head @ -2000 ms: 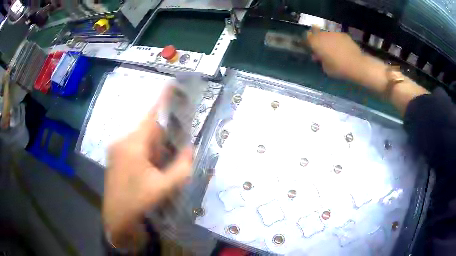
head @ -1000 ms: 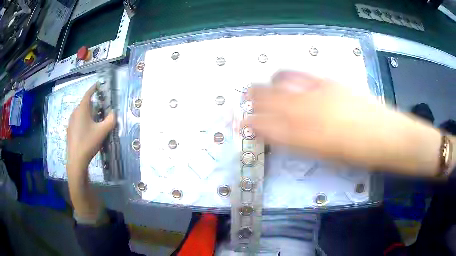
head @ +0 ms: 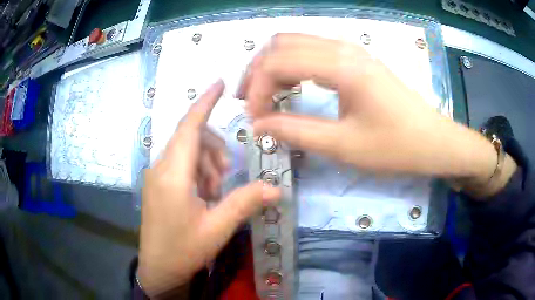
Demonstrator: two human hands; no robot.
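A silver-grey fixture bar (head: pixel 271 231) with a single row of round seats lies across the front edge of the clear tray (head: pixel 441 76), pointing toward my lap. Small round components sit in its seats. My left hand (head: pixel 193 181) is at the bar's left side, thumb over the bar, fingers spread. My right hand (head: pixel 328 105) is over the bar's far end, thumb and fingers bent around it. It is blurred, and what the fingertips hold cannot be told. More round components (head: pixel 364 221) sit in the tray over a white sheet.
A smaller white patterned tray (head: pixel 94 123) lies at the left. Beyond it are a red button (head: pixel 96 36) and red and blue bins (head: pixel 24 104). A spare bar (head: pixel 478 14) lies on the green belt at the upper right. A black object (head: pixel 497 130) is on the grey surface at right.
My left hand has moved right, from a bar held over the left tray to the bar in front of me. The bar it held is no longer seen there. My right hand has shifted slightly left.
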